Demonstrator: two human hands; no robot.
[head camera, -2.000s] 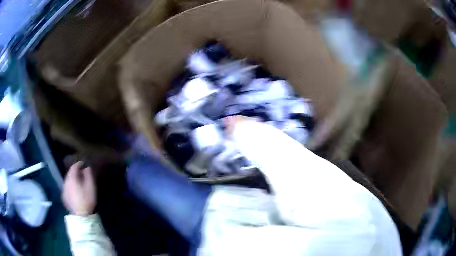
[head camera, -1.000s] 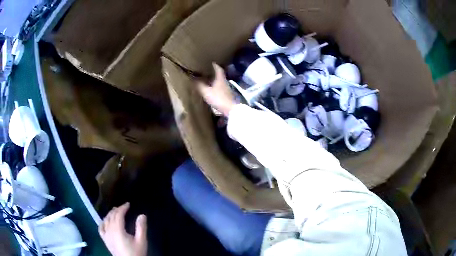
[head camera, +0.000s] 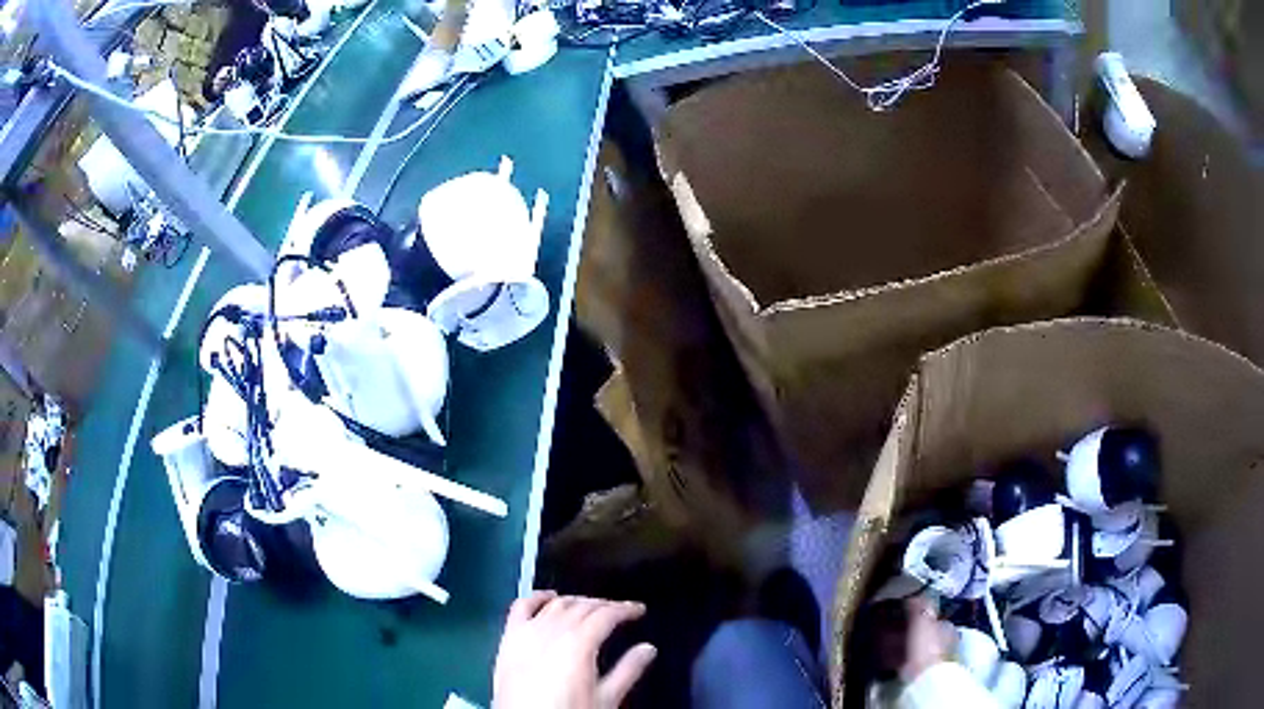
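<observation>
Several white security cameras with black ball heads (head camera: 384, 536) lie in a cluster on the green bench at the left, with black leads tangled among them. My left hand (head camera: 562, 651) is at the bench's pale edge, fingers apart and empty. My right hand (head camera: 922, 637) is inside an open carton (head camera: 998, 374) at the lower right, among jumbled white and black cameras (head camera: 1033, 537). The hand is small and dim beside a dark shape at the carton's left wall. Whether it grips anything cannot be told.
Another open brown carton (head camera: 887, 187) stands behind the filled one. A white cable (head camera: 887, 94) hangs over the far bench edge. A white elongated object (head camera: 1124, 107) is at the upper right. My knee (head camera: 756, 668) is between bench and carton.
The view has swung left, bringing the bench cameras into full sight and the filled carton to the lower right. My right hand is still in the carton; my left hand stays open near the bench edge.
</observation>
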